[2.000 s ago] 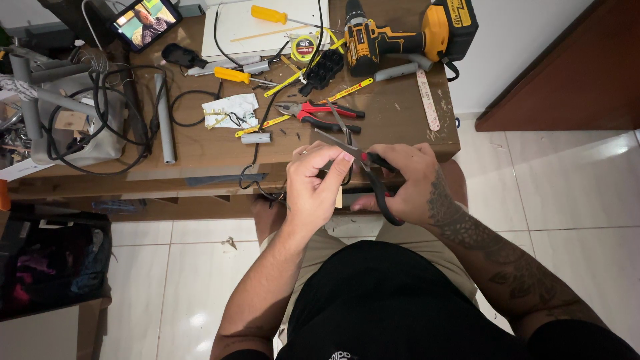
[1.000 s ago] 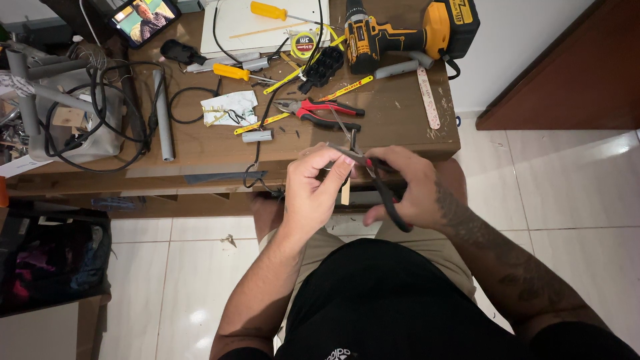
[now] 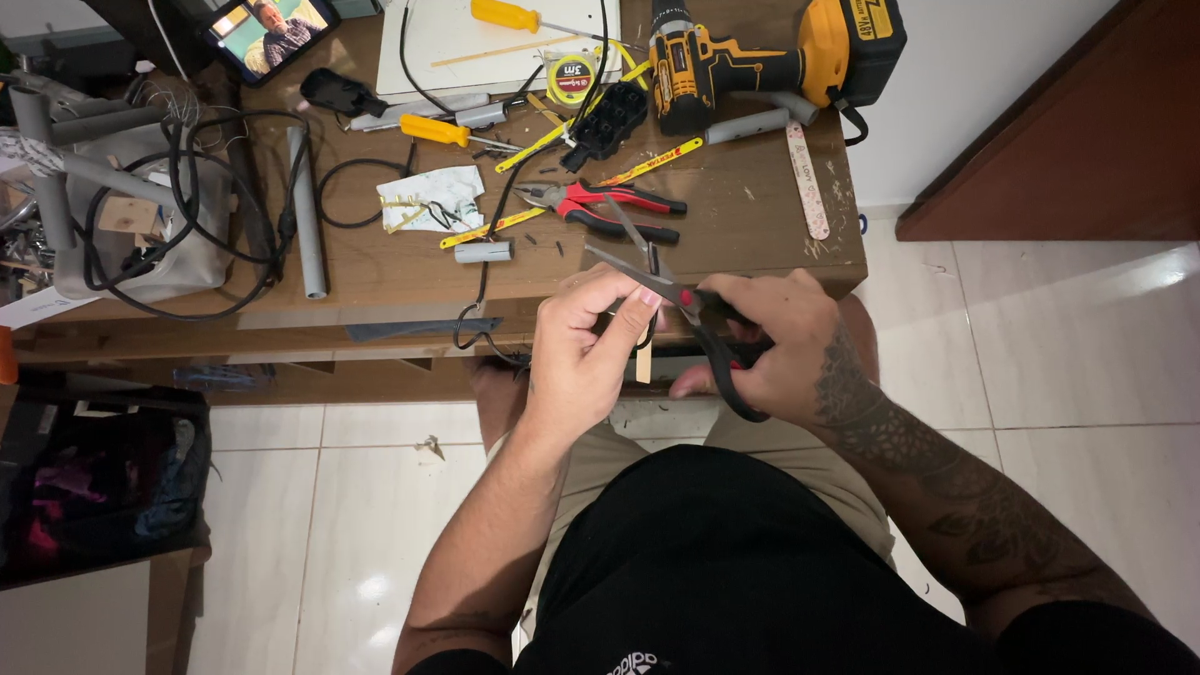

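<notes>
My left hand (image 3: pixel 591 347) pinches a black cable (image 3: pixel 651 323) between thumb and forefinger, just off the table's front edge. A flat pale wooden strip (image 3: pixel 644 362) hangs below those fingers; how it is held is hidden. My right hand (image 3: pixel 783 347) holds black-handled scissors (image 3: pixel 687 298) with the blades spread around the cable's upper end, close to my left thumb. Beyond the blades lie red-and-black pliers (image 3: pixel 600 206). A short grey tube piece (image 3: pixel 484 252) with a thin black cable through it lies left of the scissors.
On the wooden table (image 3: pixel 750 253) are a cordless drill (image 3: pixel 727 70), a tape measure (image 3: pixel 570 78), yellow-handled screwdrivers (image 3: pixel 434 129), yellow hacksaw blades (image 3: pixel 652 163), a black terminal block (image 3: pixel 607 124) and a long grey tube (image 3: pixel 306 214). A plastic bin (image 3: pixel 202 253) with looped black cable stands left.
The scissors, nearly closed two seconds ago, now have their blades spread apart, and my right thumb has moved away from the fingers. My left hand stays in about the same place.
</notes>
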